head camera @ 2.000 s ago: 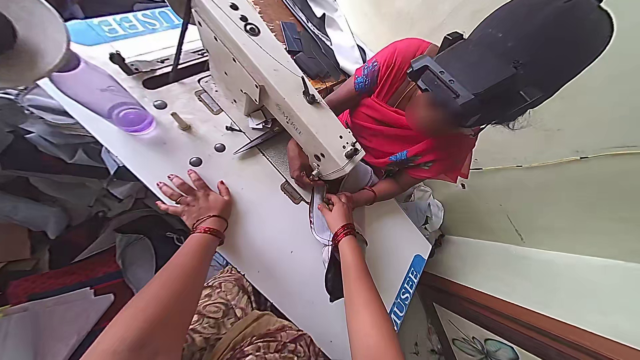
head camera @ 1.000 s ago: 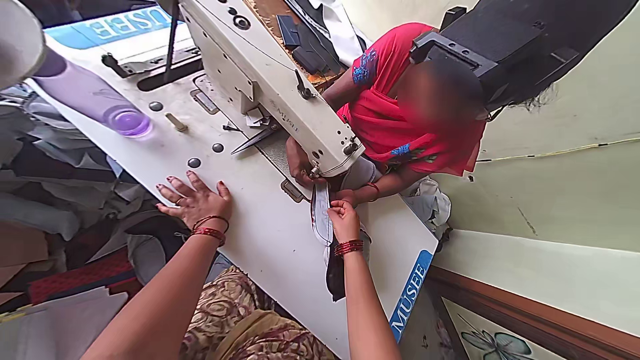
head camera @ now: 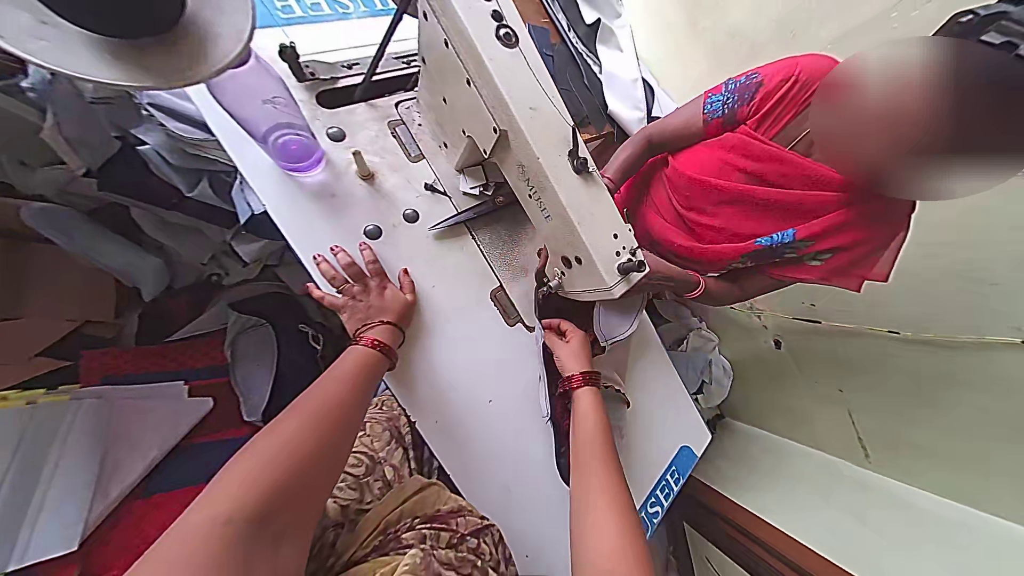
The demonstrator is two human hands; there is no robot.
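Note:
My left hand (head camera: 370, 294) rests flat on the white sewing table (head camera: 448, 368), fingers spread, holding nothing. My right hand (head camera: 570, 346) pinches the edge of a dark and white fabric piece (head camera: 562, 432) just in front of the needle area of a Musee industrial sewing machine (head camera: 512, 136). The fabric runs from the presser foot toward the near table edge, partly hidden under my right hand and wrist. Across the machine, a person in red (head camera: 744, 184) has one hand behind the machine head near the cloth. Scissors (head camera: 472, 212) lie under the machine arm.
A purple bottle (head camera: 276, 120) stands on the table at the upper left, near a small thread bobbin post (head camera: 362, 166). Piled cloth (head camera: 184, 224) lies left of the table. More fabric (head camera: 696, 360) hangs by the right edge. A wall (head camera: 864, 384) is at the right.
The fabric near my right hand has shifted, and a white stitched piece shows to its right. The other person has leaned back to the right. My left hand stays on the table.

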